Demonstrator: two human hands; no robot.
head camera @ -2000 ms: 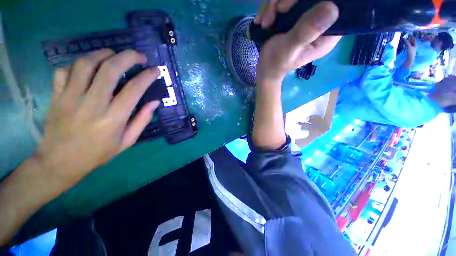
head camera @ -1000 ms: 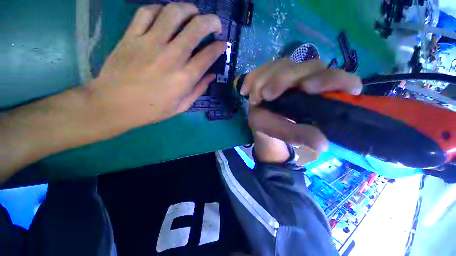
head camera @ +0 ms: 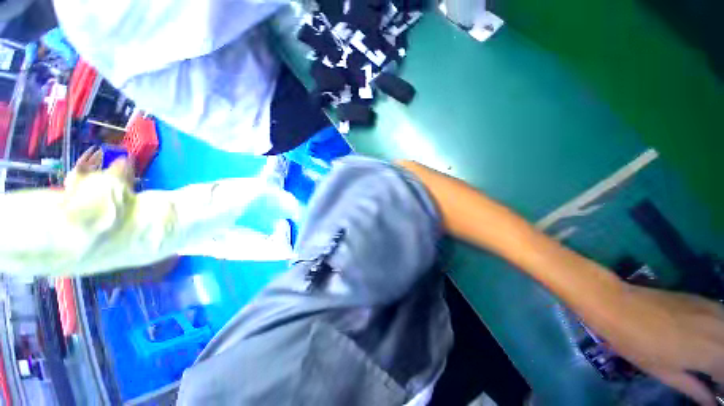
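Note:
My left hand (head camera: 675,337) is blurred at the lower right, cut off by the edge. It lies over a dark plastic frame (head camera: 599,349), which is mostly hidden beneath it. A dark shape shows at the fingertips, but I cannot tell whether the hand grips it. My right hand and the screwdriver are not in view.
A pile of small black and silver-white parts (head camera: 361,55) lies at the bench's upper end. A pale tape strip (head camera: 599,190) crosses the green bench (head camera: 476,103). A metal piece (head camera: 474,17) is at the top. A person's pale sleeve (head camera: 143,226) and white clothing (head camera: 198,75) are at left.
The view has swung left, bringing in the parts pile and another person. My right hand and the screwdriver have left the picture. My left hand now appears at the lower right edge.

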